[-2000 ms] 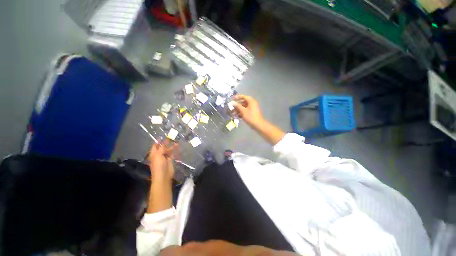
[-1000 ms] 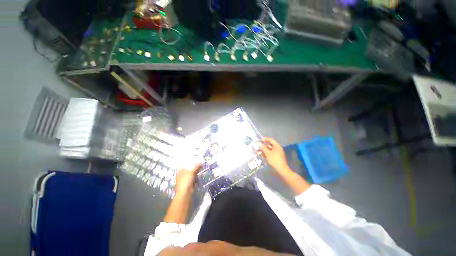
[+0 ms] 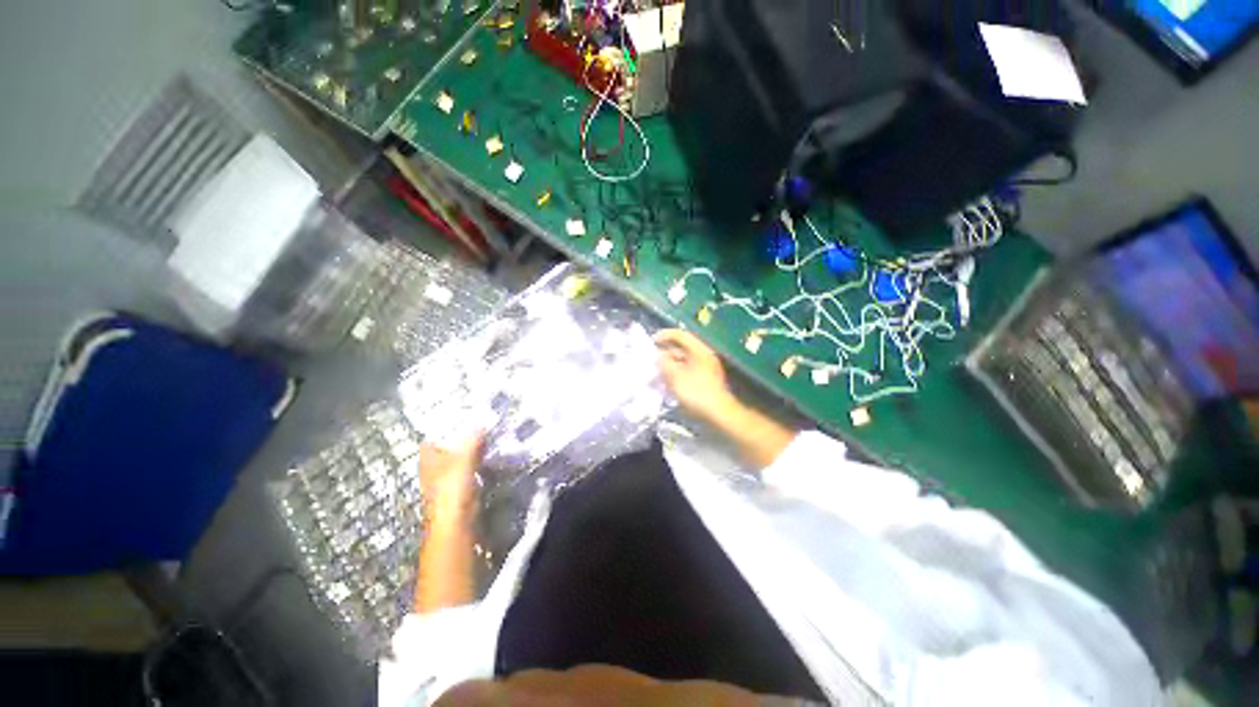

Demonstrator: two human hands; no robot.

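A clear blister tray (image 3: 539,370) with strong glare is held in front of my body. My left hand (image 3: 453,477) grips its near left edge. My right hand (image 3: 695,376) grips its right edge. The glare hides most of what lies in its pockets. A second gridded tray (image 3: 345,518) with silvery squares lies lower left, partly beneath the held tray. Another gridded tray (image 3: 414,297) shows behind it. I cannot tell exactly how these trays are supported.
A green-matted bench (image 3: 649,207) runs diagonally ahead, with small wired parts, white cable bundles (image 3: 884,311) and a black monitor back (image 3: 884,97). A silvery filled tray (image 3: 1091,380) is at right. White sheets (image 3: 246,221) and a blue folding chair or cot (image 3: 145,442) are at left.
The view has turned, and the bench now fills the right side. Both hands still hold the tray, which is nearer the bench edge. Two seconds ago small squares were visible between the hands.
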